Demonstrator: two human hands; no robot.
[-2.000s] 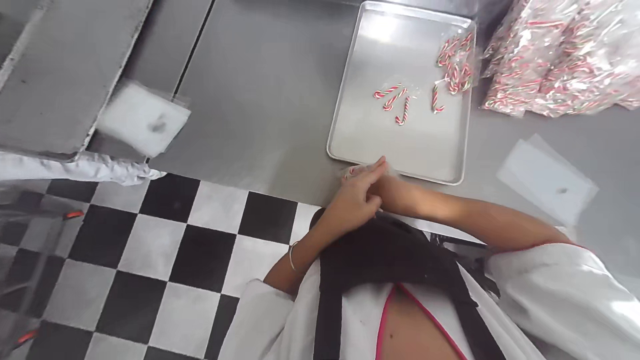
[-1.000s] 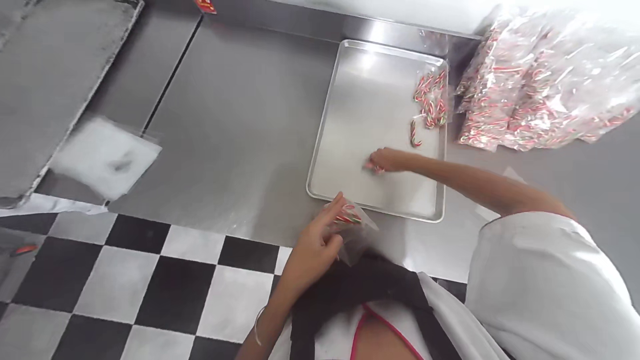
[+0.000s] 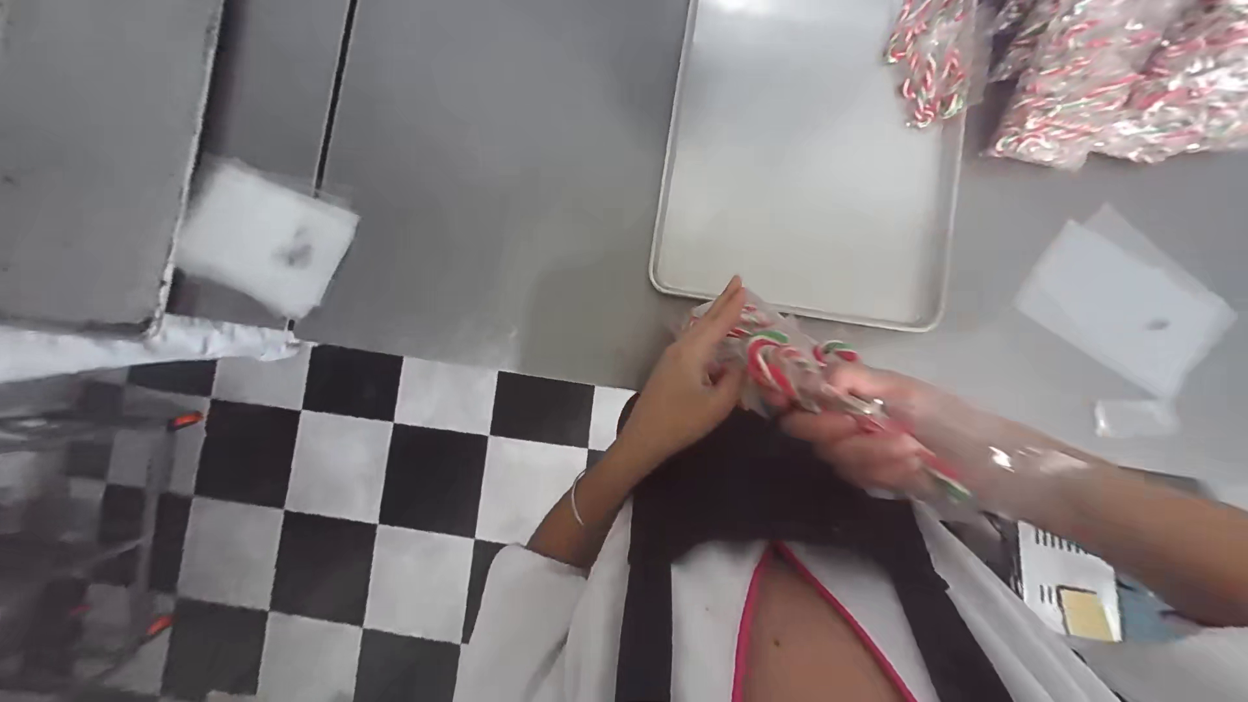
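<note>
My left hand (image 3: 697, 380) holds a clear plastic bag with candy canes in it, close to the near edge of the metal sheet tray (image 3: 799, 195). My right hand (image 3: 868, 429) grips several wrapped candy canes (image 3: 770, 363) with red, white and green stripes, and their upper ends touch the bag at my left hand. Clear wrapping trails over my right wrist. A bag of candy canes (image 3: 936, 68) lies at the tray's upper right corner. How the fingers close under the plastic is partly hidden.
Large bags of candy canes (image 3: 1102, 97) are heaped at the upper right. Clear plastic bags (image 3: 1121, 292) lie right of the tray, and another stack of them (image 3: 268, 239) is at left beside a large worn tray (image 3: 97, 156). Checkered floor (image 3: 390, 468) shows below the steel table.
My right hand has come back from the tray toward my left hand, now with several candy canes in it. The loose candy canes seen mid-tray two seconds ago are no longer there.
</note>
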